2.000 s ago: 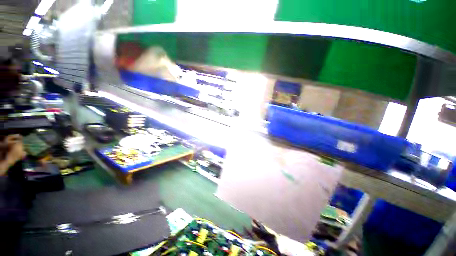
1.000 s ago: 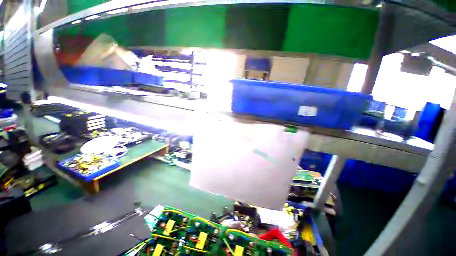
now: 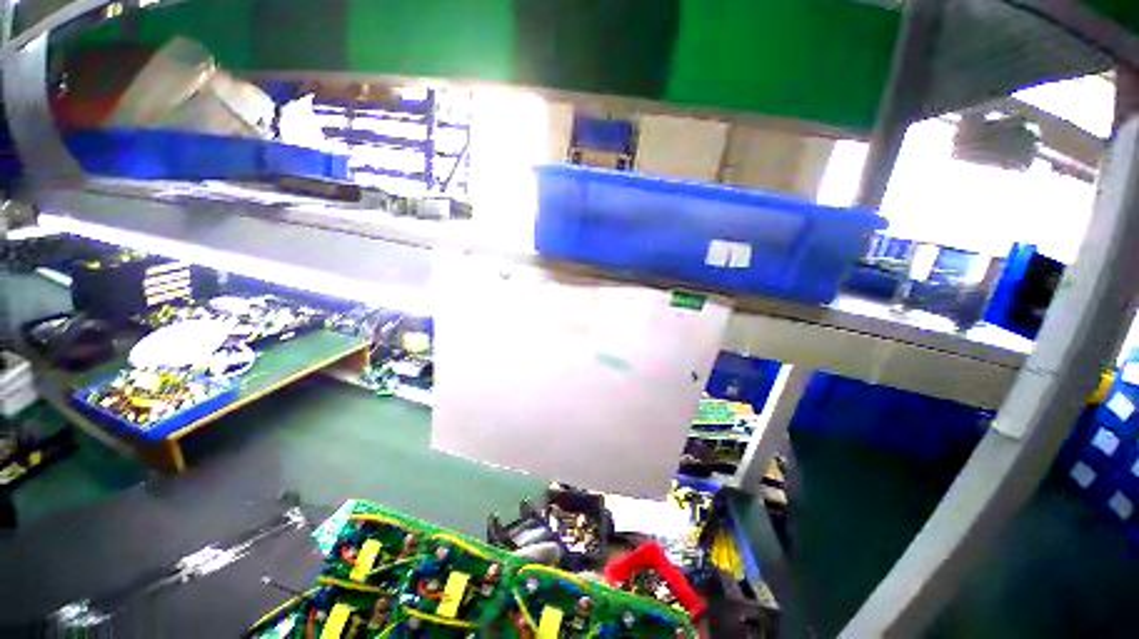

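A green populated circuit board panel (image 3: 431, 587) lies at the bottom centre, component side up, cut off by the lower edge. It carries yellow blocks and looping yellow wires. Neither my left hand nor my right hand shows. A black parts bin (image 3: 577, 522) with small parts stands behind the panel's right half. A red parts bin (image 3: 656, 580) holds dark parts just right of it. A silvery-grey object (image 3: 537, 549) sits beside the black bin.
A black cover sheet (image 3: 150, 587) with shiny tape lies at left. A blue parts tray (image 3: 162, 397) sits on a low wooden stand (image 3: 269, 397). A pale panel (image 3: 562, 381) hangs from the shelf (image 3: 862, 340), which bears a blue tote (image 3: 700, 237). A slanted pale post (image 3: 987, 487) stands at right.
The view has swung to the right, so the shelf, tray and pale panel sit further left. The red and black bins show more fully. The dark shape at the board's right edge earlier is gone.
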